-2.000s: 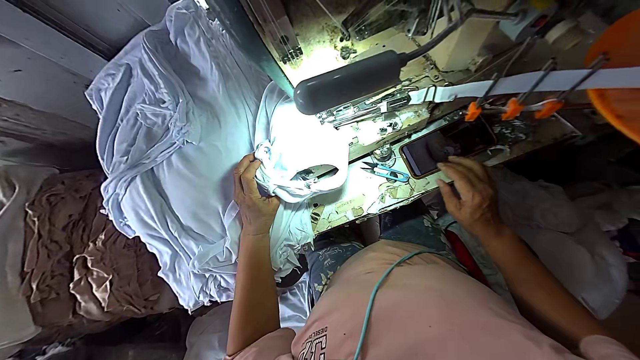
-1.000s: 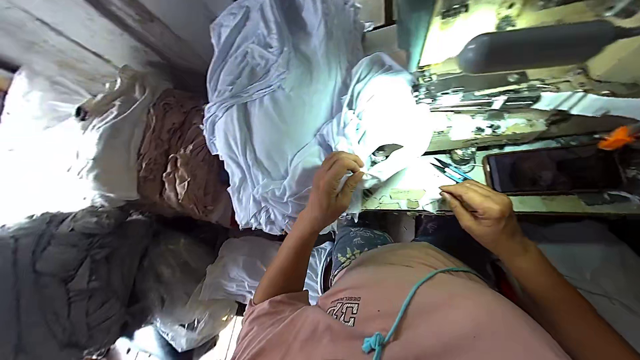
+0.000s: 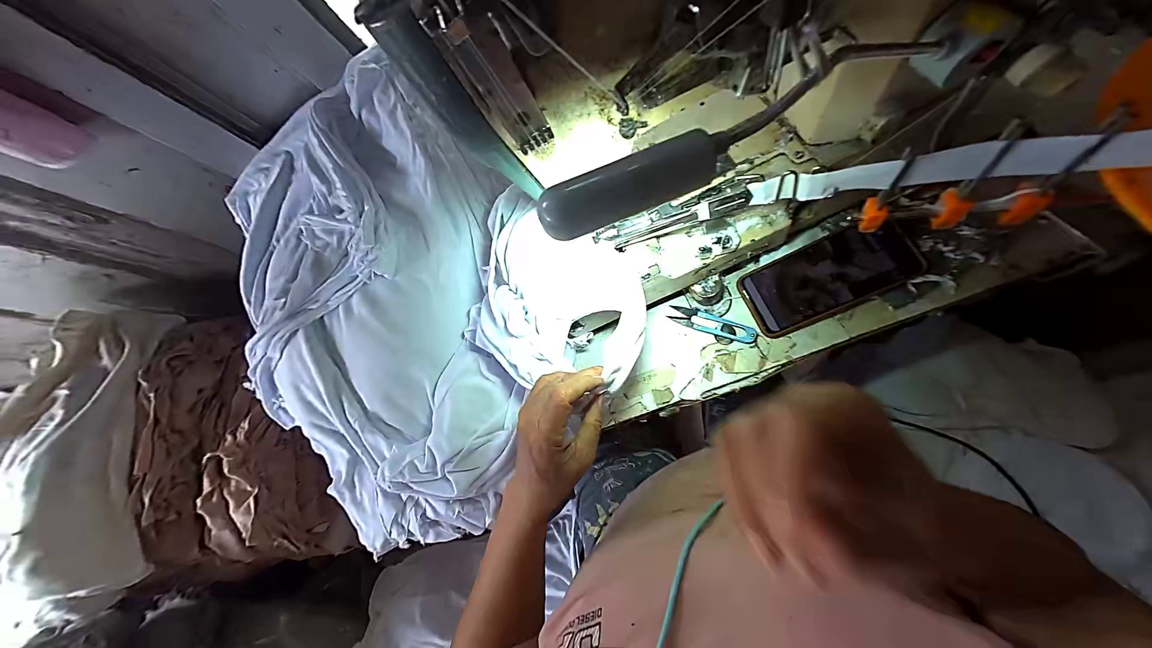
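Note:
My left hand [image 3: 560,430] pinches the edge of a white fabric loop [image 3: 627,346], part of the pale garment cloth [image 3: 405,324] heaped left of the sewing machine [image 3: 702,243]. The loop lies bright under the lamp at the machine's near side. My right hand [image 3: 810,486] is raised in front of my chest, blurred by motion; whether it holds anything cannot be seen. Blue-handled thread snips [image 3: 714,324] lie on the table edge [image 3: 661,396] to the right of the loop.
A phone [image 3: 832,274] lies on the table beside the snips. A dark lamp [image 3: 630,184] hangs over the machine. White tape [image 3: 972,165] runs through guides with orange clips [image 3: 951,209]. Brown cloth [image 3: 238,450] is piled at the left, and an orange disc [image 3: 1129,135] stands at the far right.
My right hand has moved from beside the snips and phone back to in front of my chest. My left hand remains at the fabric loop. The view has swung noticeably.

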